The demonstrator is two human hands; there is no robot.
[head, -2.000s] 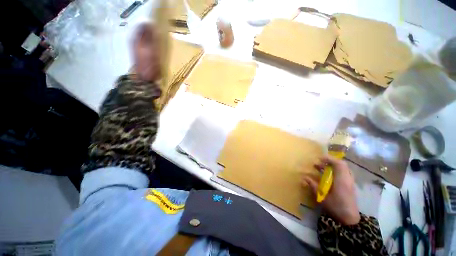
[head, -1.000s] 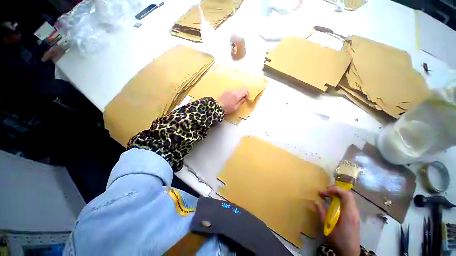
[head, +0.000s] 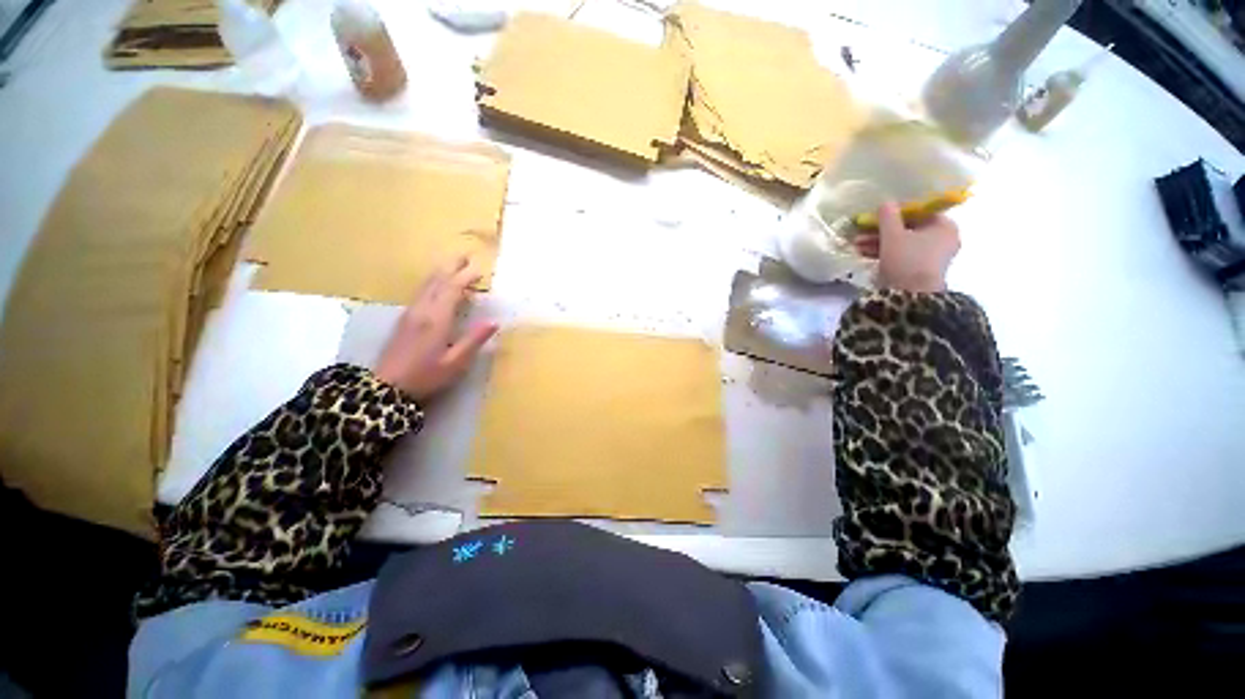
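A tan leather panel (head: 601, 426) with notched corners lies flat on the pale board (head: 778, 471) in front of me. My left hand (head: 434, 335) rests with spread fingers at the lower right corner of another tan panel (head: 376, 212). My right hand (head: 912, 249) holds the yellow-handled glue brush (head: 928, 206) at the large translucent container (head: 867, 178); the bristles are hidden. The glue plate (head: 785, 321) with whitish wet glue lies just below the container, partly behind my right sleeve.
A long curved leather stack (head: 103, 301) lies at left. Panel piles (head: 587, 82) (head: 765, 103) and a small brownish bottle (head: 369, 52) stand at the far side. Another bottle (head: 1049, 101) is far right. A black object (head: 1201, 212) lies at the right edge.
My view has turned right. My right hand has moved the brush from beside the glue plate to the container. My left hand has drawn back to the panel's near corner, fingers now spread.
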